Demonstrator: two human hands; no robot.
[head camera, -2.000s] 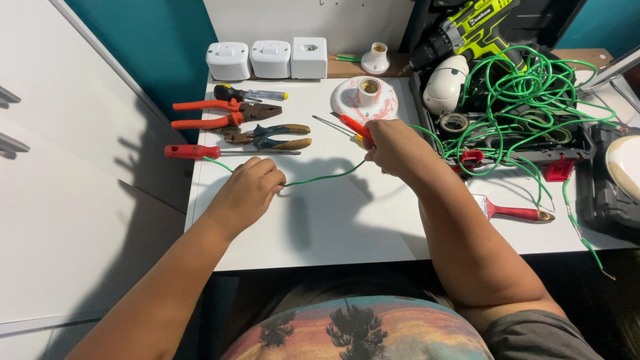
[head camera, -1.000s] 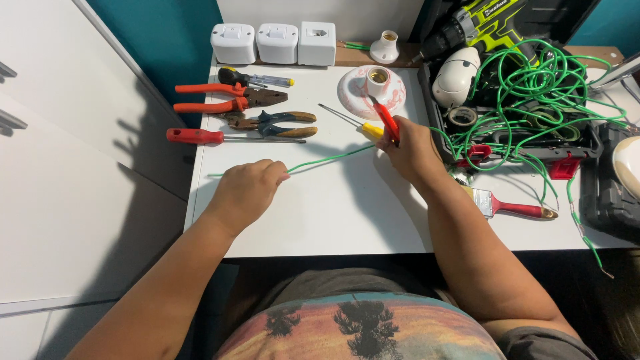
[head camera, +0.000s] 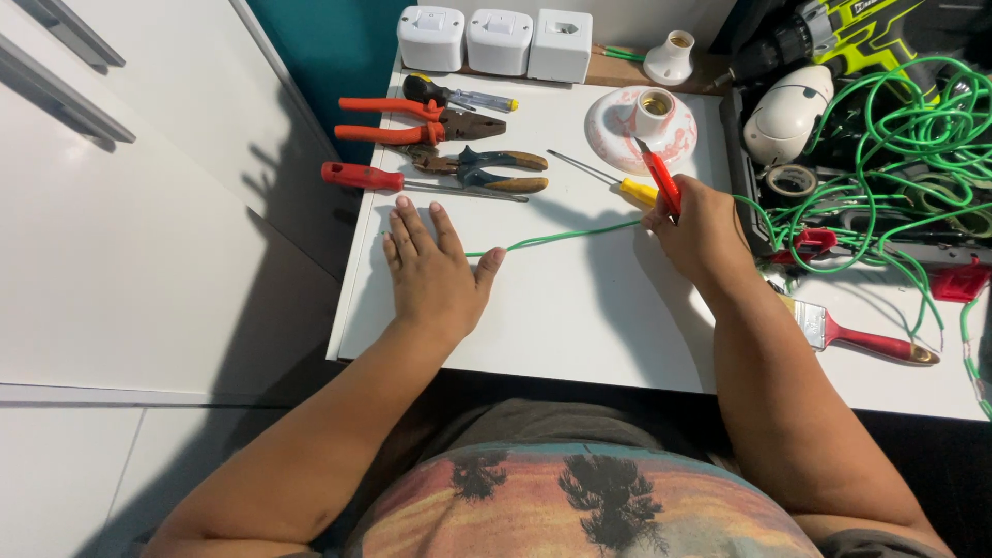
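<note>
My left hand (head camera: 438, 275) lies spread palm down on the white table, over the green insulated wire (head camera: 573, 235). The wire runs right from under it to my right hand (head camera: 701, 229), which grips a red utility knife (head camera: 661, 180) with its blade pointing up and away. A yellow-handled screwdriver (head camera: 637, 191) lies just beyond the right hand. Behind the knife tip is a white lamp holder on a round base (head camera: 620, 128) with reddish smears. Beyond my left fingers lie a red screwdriver (head camera: 372, 177), blue-handled pliers (head camera: 504, 170) and orange-handled combination pliers (head camera: 403, 122).
White switch and socket boxes (head camera: 498, 39) line the back, near a small lamp holder (head camera: 668, 58). A voltage tester screwdriver (head camera: 465, 97) lies before them. At right are a toolbox (head camera: 740, 147) with tangled green wire (head camera: 876, 194), a green drill (head camera: 868, 39) and a paintbrush (head camera: 876, 338).
My left hand was closed at the wire and is now spread flat over it. My right hand still holds the red knife, whose blade now points more toward the lamp holder.
</note>
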